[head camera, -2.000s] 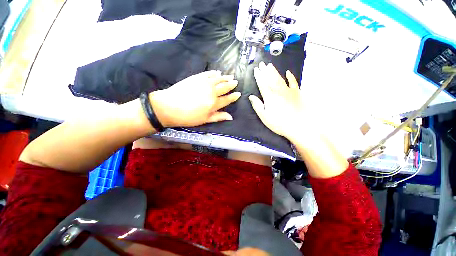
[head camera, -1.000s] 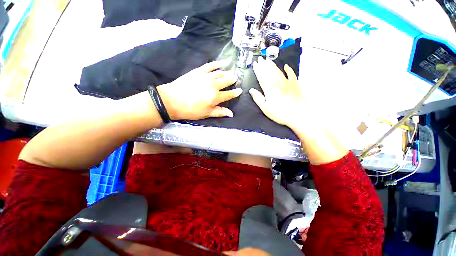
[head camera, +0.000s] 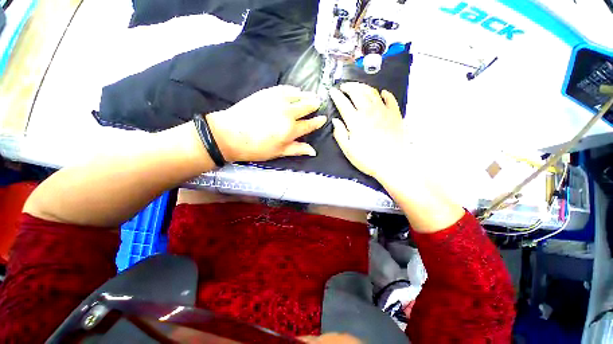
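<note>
The black, slightly shiny garment panel (head camera: 195, 80) lies on the white table and runs under the sewing machine's presser foot (head camera: 329, 72). My left hand (head camera: 272, 125) rests flat on the panel, just left of and below the foot, fingers spread and pointing right. My right hand (head camera: 370, 127) rests on the panel just right of and below the foot, fingers pointing up and left. Neither hand is seen pinching the cloth. The needle tip is too small to tell. A round tension knob (head camera: 373, 62) sits above my right hand, beside a bright-blue piece.
The white machine head marked JACK (head camera: 484, 21) and its dark control panel (head camera: 591, 80) are at the upper right. A clear tray (head camera: 578, 191) with cords is at the right table edge. A ruler-marked front edge (head camera: 289, 185) faces my lap. A blue crate (head camera: 142, 235) is below left.
The panel has moved up and away from me under the foot, its lower edge now nearer the hands. Both hands stay on it, the right fingers slightly more bent.
</note>
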